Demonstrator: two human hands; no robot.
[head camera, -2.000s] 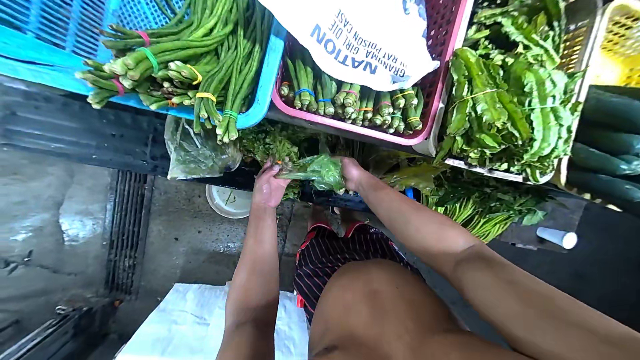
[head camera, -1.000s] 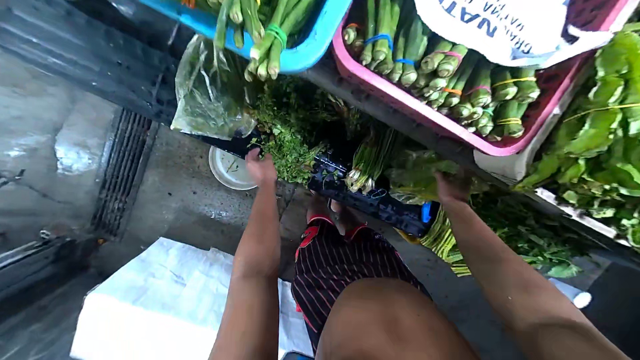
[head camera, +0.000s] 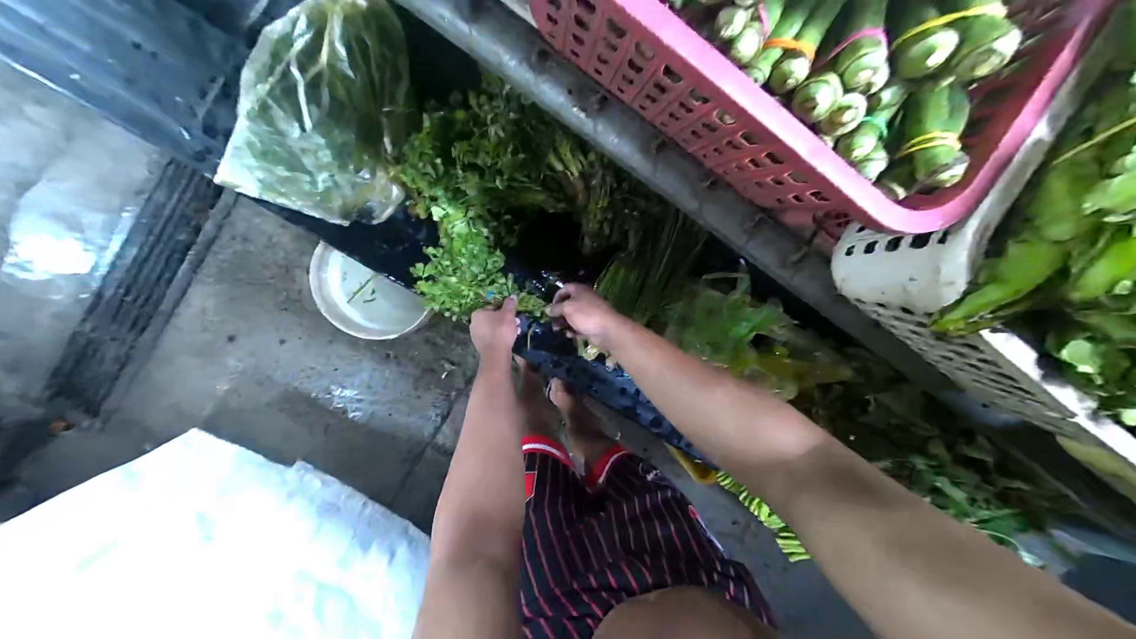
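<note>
My left hand (head camera: 495, 327) is closed on the lower end of a leafy green herb bunch (head camera: 460, 262), whose leaves spread up and left. My right hand (head camera: 581, 312) is just to the right of it, fingers curled near the stems; whether it grips them is partly hidden. Behind both hands lie more dark leafy greens (head camera: 506, 151) in a low dark crate (head camera: 612, 395). A clear plastic bag of greens (head camera: 311, 115) rests to their left. Greens in thin plastic (head camera: 737, 328) lie right of my right hand.
A pink basket (head camera: 701, 133) of banded green vegetable bundles overhangs at the upper right, beside a white basket (head camera: 905, 271) with leafy pods. A round white tub (head camera: 324, 293) stands on the wet floor at left. A white sack (head camera: 213, 541) lies lower left.
Two seconds ago my hands held a plastic-wrapped green bundle; it is no longer in them. My right hand has moved left from the yellowish-green plastic to beside my left hand. The view has moved closer.
</note>
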